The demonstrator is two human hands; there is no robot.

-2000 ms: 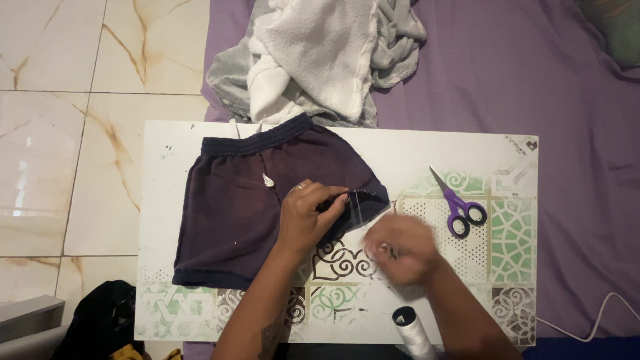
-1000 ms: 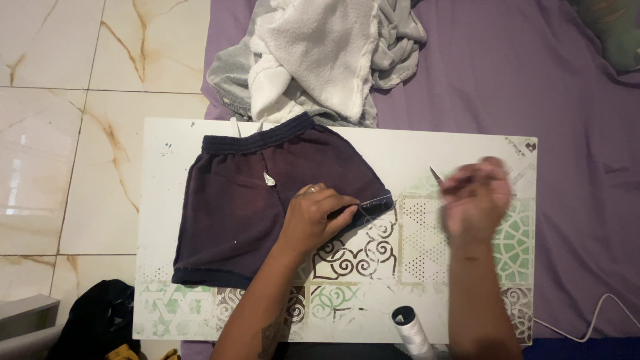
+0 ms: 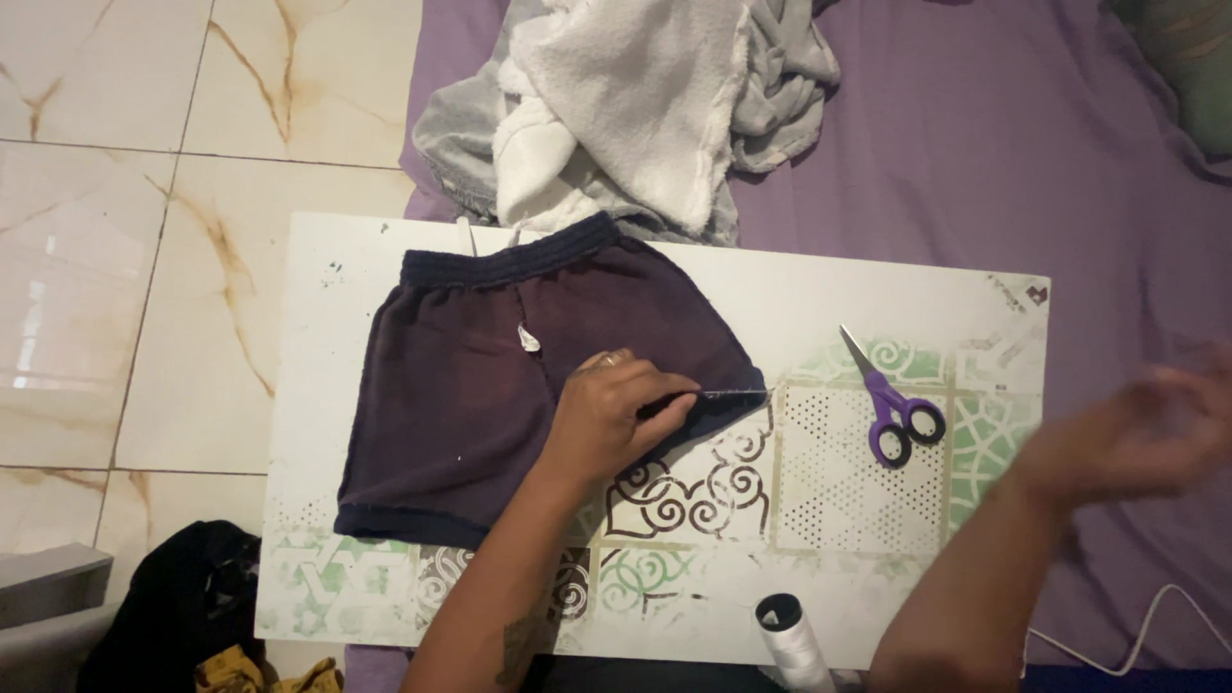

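Observation:
Dark maroon shorts (image 3: 472,385) with navy trim lie on a white board with stencilled patterns (image 3: 693,597). My left hand (image 3: 621,409) pinches the hem of the leg opening at their right side, where a pale thread runs along the edge. Off to the right, past the board's edge, my right hand (image 3: 1145,433) is raised and blurred; whether it holds a needle or thread cannot be made out. Between the hands lie purple-handled scissors (image 3: 890,409), blades pointing up and left. A spool of white thread (image 3: 794,645) is at the board's near edge.
A white and grey fleece cloth (image 3: 635,106) is heaped beyond the board on a purple sheet (image 3: 943,125). Tiled floor (image 3: 221,221) shows at left, with black cloth (image 3: 173,606) and a yellow cloth (image 3: 231,669) low down. A white cord (image 3: 1145,645) lies at lower right.
My right hand has moved from near the hem, over the scissors, out to the right past the board. My left hand stays at the hem.

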